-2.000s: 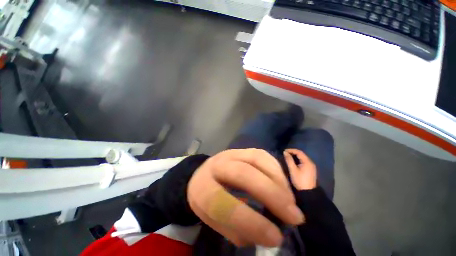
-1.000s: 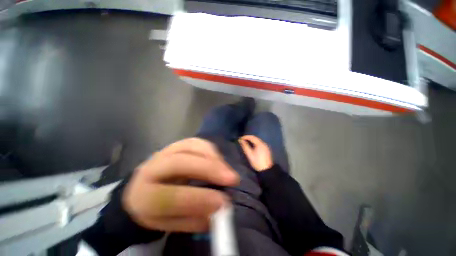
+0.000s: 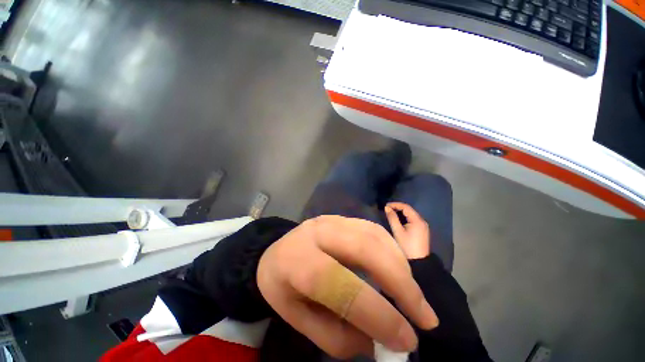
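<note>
My left hand point(image 3: 343, 283) is large and close to the camera at the lower middle, with a tan plaster around one finger. Its fingertips pinch a small white item point(image 3: 390, 353), cut off by the bottom edge; its full shape is hidden. My right hand point(image 3: 411, 232) is farther down over my thigh, with fingers curled and a dark gap between thumb and finger. I cannot tell whether it holds anything.
A white console shelf point(image 3: 452, 85) with an orange stripe and round lock is at the upper right. It bears a black keyboard point(image 3: 523, 25) and a dark pad point(image 3: 622, 92). White metal tubes point(image 3: 64, 258) are at the left, above grey floor point(image 3: 233, 92).
The view swung right, then back left. My left hand, with the white item showing more a second ago, is again low and close, the item mostly out of frame. My right hand stays over the thigh.
</note>
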